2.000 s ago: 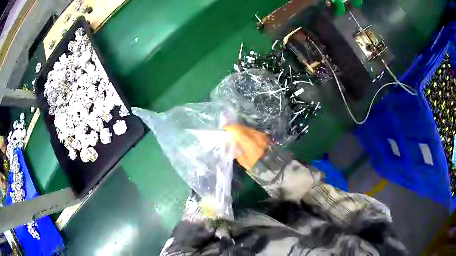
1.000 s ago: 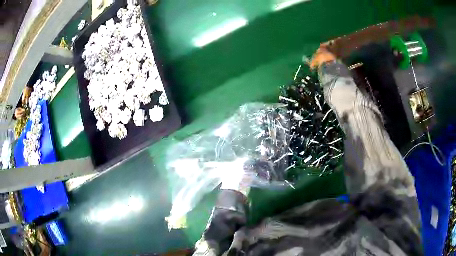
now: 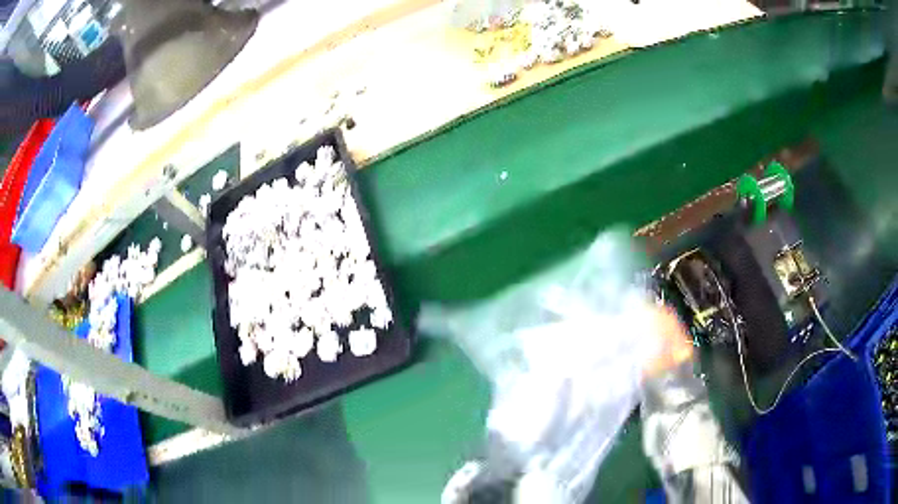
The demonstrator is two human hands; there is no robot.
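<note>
The clear plastic bag is raised and blurred in front of me, over the green bench. My right hand, with orange fingertips, grips the bag's right side. My left hand is hard to make out. A pale, blurred shape at the bottom edge, by the bag's lower end, may be its glove or sleeve. The pile of dark spiky parts does not show clearly; the bag and my right hand cover that area.
A black tray of white moulded parts stands left of the bag. The soldering station, its pale cable and green wire spool are at right. Blue crates stand lower right. A metal post crosses the left side.
My right hand has come from the station's near edge back to the bag. The bag has lifted off the bench and the spiky pile. The view has shifted, showing more bench behind.
</note>
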